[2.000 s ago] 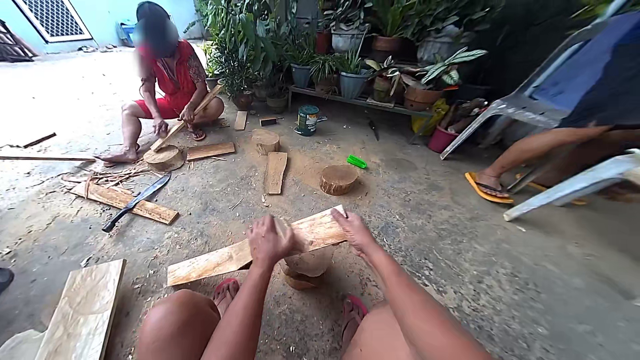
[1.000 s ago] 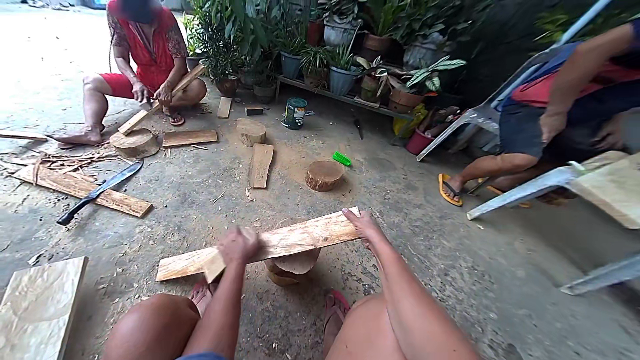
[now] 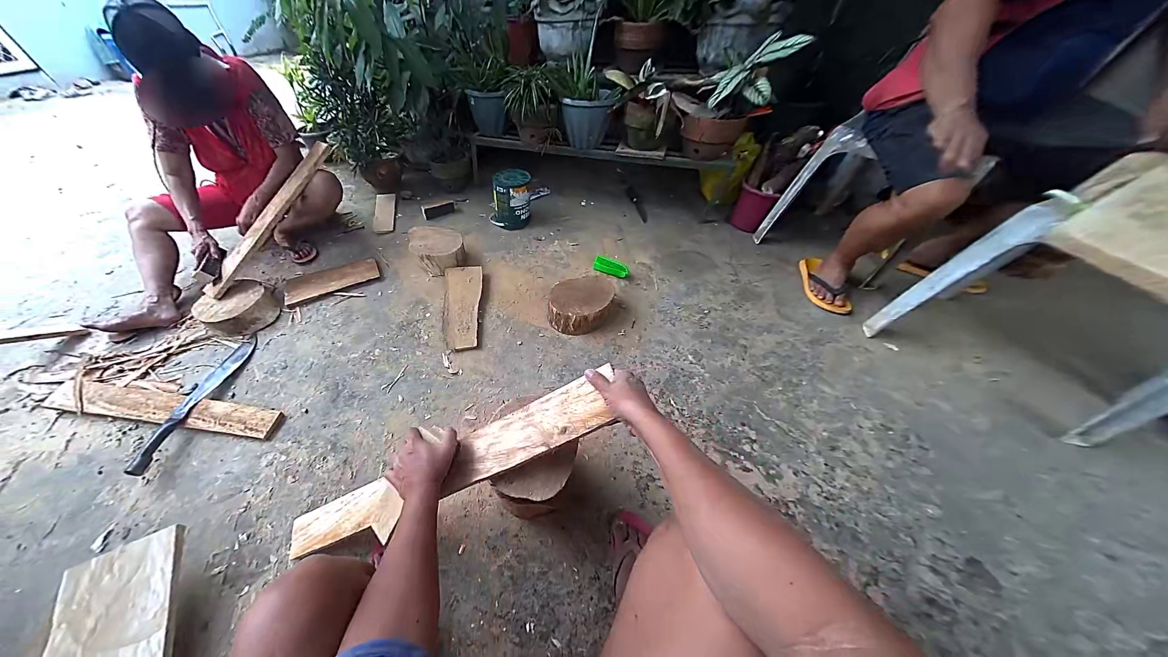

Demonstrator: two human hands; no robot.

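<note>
A long pale wooden plank [image 3: 525, 433] lies slanted across a round wood stump [image 3: 538, 479] between my knees. My right hand [image 3: 623, 394] grips its upper right end, thumb on top. Lower down the plank, my left hand [image 3: 422, 464] is closed around a small pale wooden piece [image 3: 387, 513], which pokes out below the fingers and rests against the plank. The palm side of the left hand is hidden. The plank's lower left end extends past that hand, above my left knee.
A person at left holds a board on a stump [image 3: 237, 308], near a machete [image 3: 196, 392]. Ahead are another stump [image 3: 581, 306], a green plastic item [image 3: 610, 266] and a can [image 3: 511, 199]. One board [image 3: 119, 593] lies lower left. A seated person and plastic chair [image 3: 972, 265] are at right.
Since two seconds ago my left hand has moved along the plank toward its lower left end. My right hand still holds the other end. The person at left now holds their board more steeply.
</note>
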